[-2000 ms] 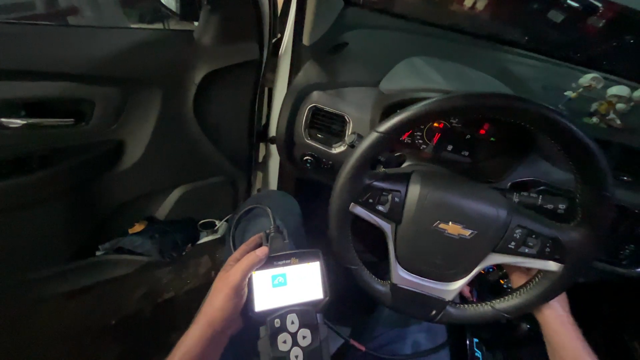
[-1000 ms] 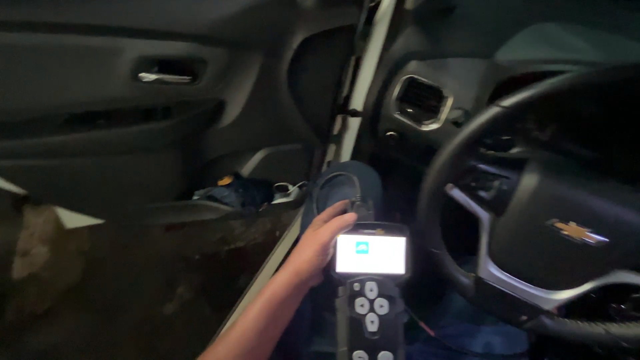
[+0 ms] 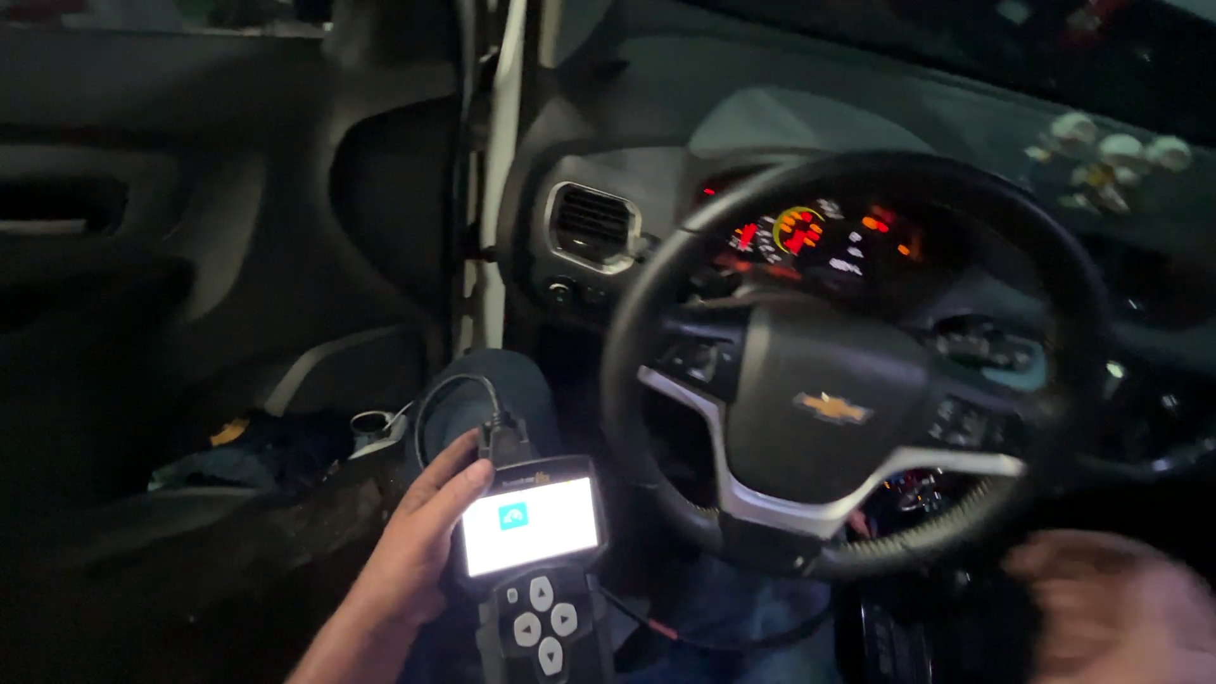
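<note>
A handheld diagnostic scan tool (image 3: 546, 570) with a lit screen and arrow buttons is held upright by my left hand (image 3: 432, 522), its fingers along the upper left side near the cable plug (image 3: 503, 437). A black cable (image 3: 456, 385) loops from that plug over my left knee. My right hand (image 3: 1116, 603) is a blur at the lower right, below and right of the steering wheel (image 3: 826, 408); nothing shows in it, and its fingers cannot be made out. Behind the wheel, the instrument cluster (image 3: 807, 237) glows with red and orange lights.
The door (image 3: 237, 209) stands at the left, with dark cloth items (image 3: 294, 446) in its lower pocket. An air vent (image 3: 594, 226) and a round knob (image 3: 560, 293) sit left of the wheel. Small figurines (image 3: 1107, 157) stand on the dashboard. Another cable (image 3: 712, 636) runs below the wheel.
Two seconds ago my right hand was behind the wheel's lower right rim; now it is outside the rim, lower right. The view swung left, then back. My left hand keeps hold of the scan tool.
</note>
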